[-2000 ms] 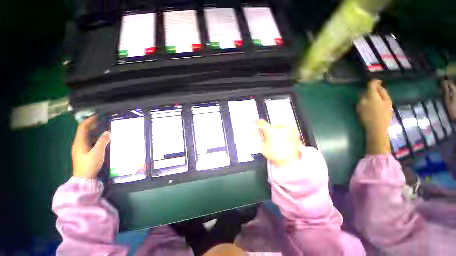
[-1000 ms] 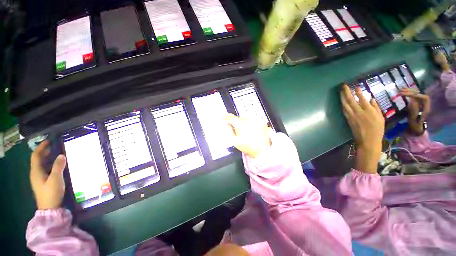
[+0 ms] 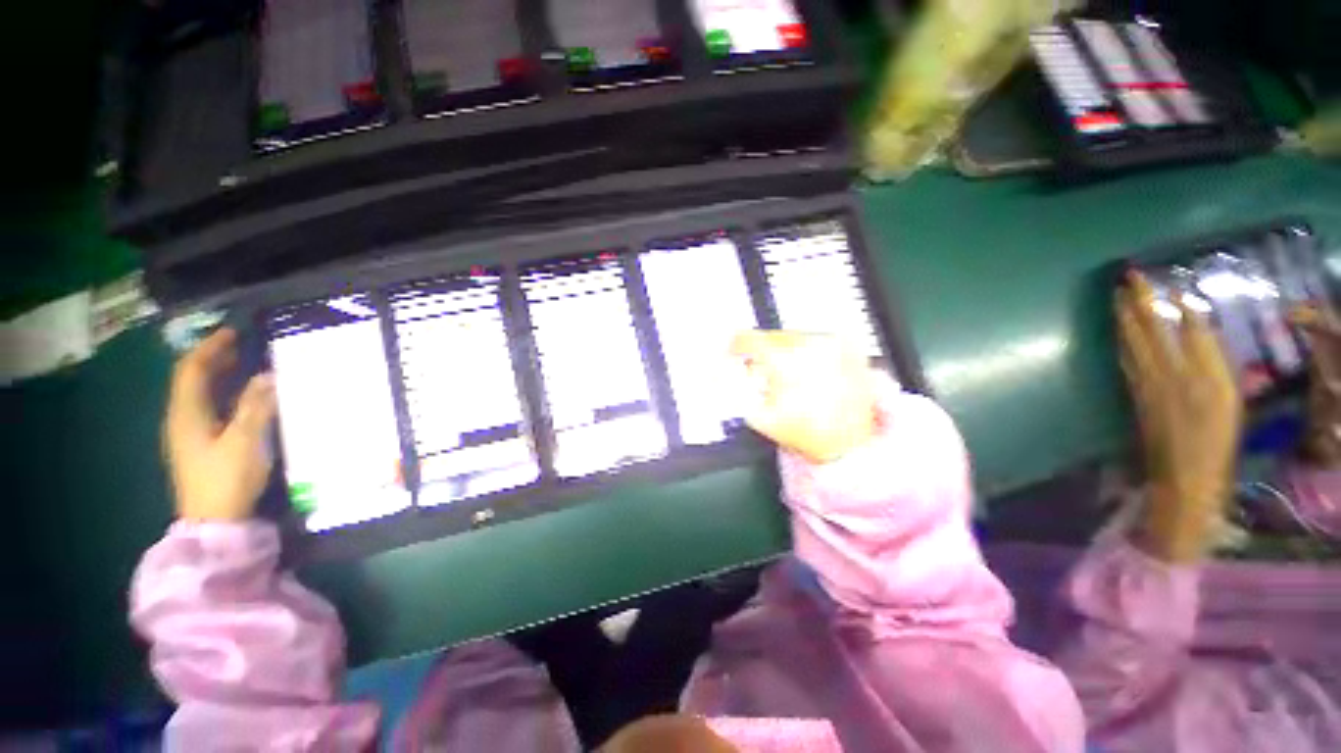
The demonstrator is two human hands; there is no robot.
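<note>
A long black phone tray (image 3: pixel 485 515) lies before me with five lit phones side by side. The leftmost phone (image 3: pixel 338 419) is mostly white with a green block at lower left. The second and third phones show rows of text. The fourth phone (image 3: pixel 688 324) is plain white. The fifth phone (image 3: pixel 818 277) shows rows and is partly hidden by my right hand. My left hand (image 3: pixel 221 427) grips the tray's left end, thumb at its side. My right hand (image 3: pixel 809 390) has curled fingers over the fourth and fifth phones, with nothing seen in it; its fingertips are blurred.
Another black tray (image 3: pixel 485 184) of phones lies behind mine. A yellowish wrapped pole (image 3: pixel 941 88) stands behind right. At right, a neighbour's hands (image 3: pixel 1184 397) are on another phone tray; a further tray (image 3: pixel 1162 140) lies behind it. A pale strip (image 3: pixel 52 336) is at far left.
The view has shifted, so my tray appears farther right and less tilted. More screens in the back tray look dim. My hands keep about the same places at the tray.
</note>
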